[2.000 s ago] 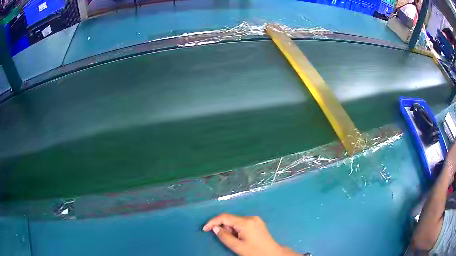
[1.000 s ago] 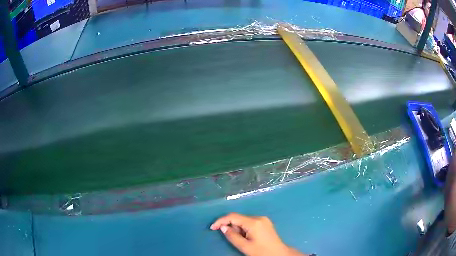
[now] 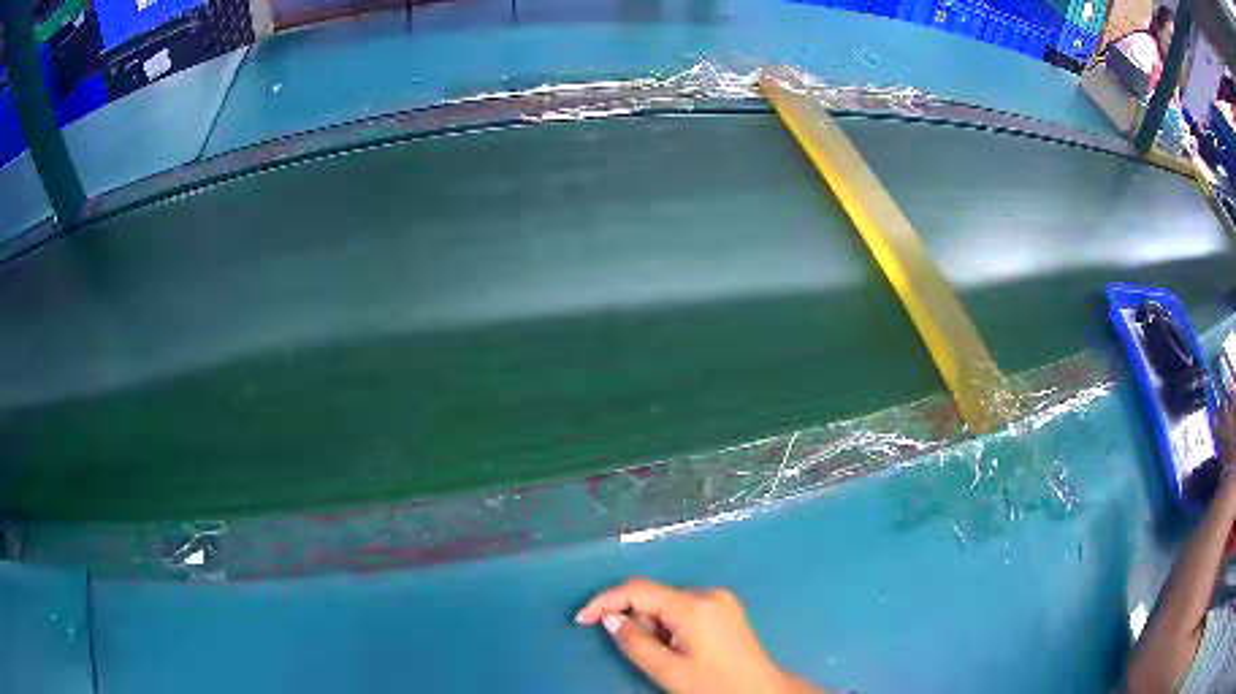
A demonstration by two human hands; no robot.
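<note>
My right hand [image 3: 698,640] is at the bottom centre, over the teal worktop [image 3: 407,630]. It is empty, with fingers loosely curled and a gap between thumb and forefinger. My left hand is out of the picture. In front lies the dark green conveyor belt [image 3: 515,325]. A blue tray [image 3: 1147,366] at the right, beyond my hand's reach, holds black headphones or a similar black item [image 3: 1168,346] and a white piece with dark marks. Details in the tray are too small to tell.
A yellow strip [image 3: 888,244] slants across the belt, taped at both ends. Frayed clear tape [image 3: 813,454] lies along the near belt edge. Another person's arm [image 3: 1200,583] is beside the tray. Green posts [image 3: 48,149] and blue crates [image 3: 976,21] stand beyond.
The view has shifted slightly, so the strip and tray sit a little further right. The other person's arm changes position by the tray. My right hand keeps its pose.
</note>
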